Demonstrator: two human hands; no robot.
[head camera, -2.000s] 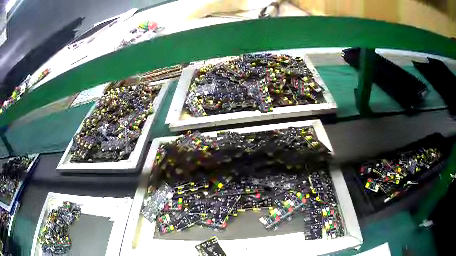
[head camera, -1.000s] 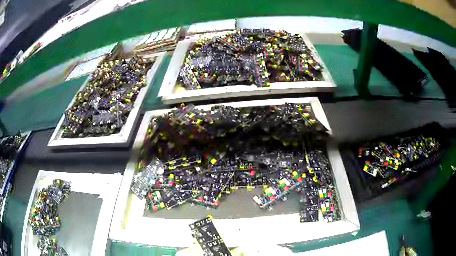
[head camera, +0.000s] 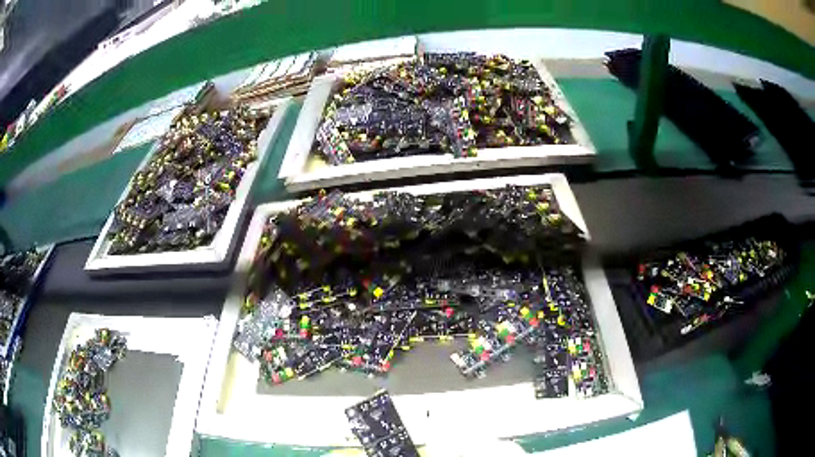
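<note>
A black circuit board (head camera: 382, 425) with white markings stands out over the front rim of the large centre tray (head camera: 313, 425), cut off by the bottom edge. Pale patches on both sides of its lower end look like gloved fingertips, perhaps my left hand (head camera: 343, 452) and my right hand (head camera: 487, 448). They are nearly all out of the picture, so their grip on the board cannot be seen. The tray holds a heap of boards (head camera: 420, 308) with red, green and yellow parts; a dark blurred band crosses the heap.
The front-left tray (head camera: 198, 379) holds a small pile. Two full trays lie at back left (head camera: 161, 263) and back centre (head camera: 438, 167). A black bin (head camera: 657, 344) with boards is right. A green post (head camera: 651, 107), white sheet (head camera: 639, 439) and yellowish tool handles (head camera: 728, 446) also show.
Since two seconds ago the view has tilted down, so the trays sit higher in the picture. The board at the bottom edge shows more; since one second ago it has shifted slightly down.
</note>
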